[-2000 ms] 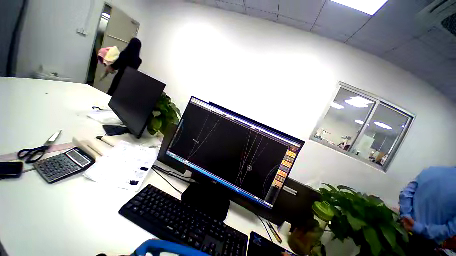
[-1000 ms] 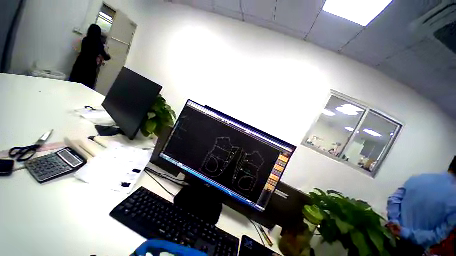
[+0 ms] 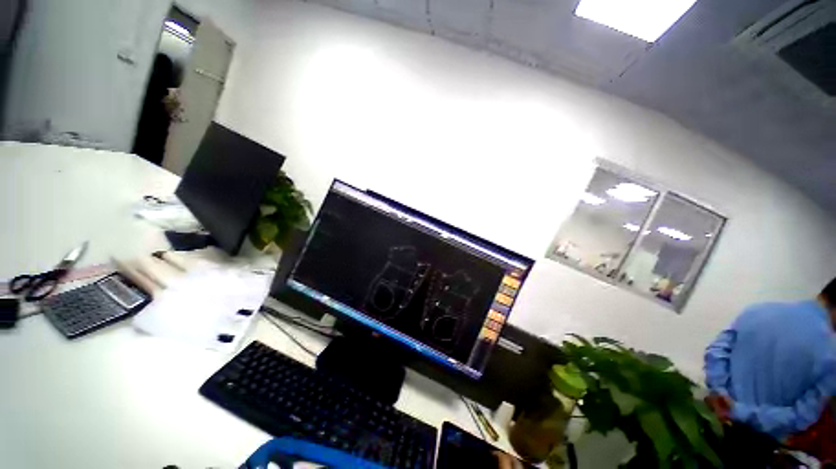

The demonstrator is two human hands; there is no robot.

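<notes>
The lit monitor (image 3: 408, 275) stands tilted in the view at the centre, showing thin white pattern outlines on black and an orange tool column at its right. The long black keyboard (image 3: 316, 403) lies below it. A black mouse pad (image 3: 463, 447) is cut off by the bottom edge; a small tan patch at its lower edge is too small to identify. No mouse can be made out. Neither my left hand nor my right hand is clearly in the picture.
A calculator (image 3: 94, 304), black-handled scissors (image 3: 48, 275) and paper sheets (image 3: 206, 307) lie at left. A second, dark monitor (image 3: 229, 188) stands behind. A blue curved item (image 3: 307, 452) is at bottom centre. A plant (image 3: 642, 398) and a person in blue (image 3: 777, 366) are at right.
The screen's large lines have given way to two smaller, mirrored pattern outlines. The dark-clothed person has moved into the doorway. The view has shifted slightly, so the desk things sit further left.
</notes>
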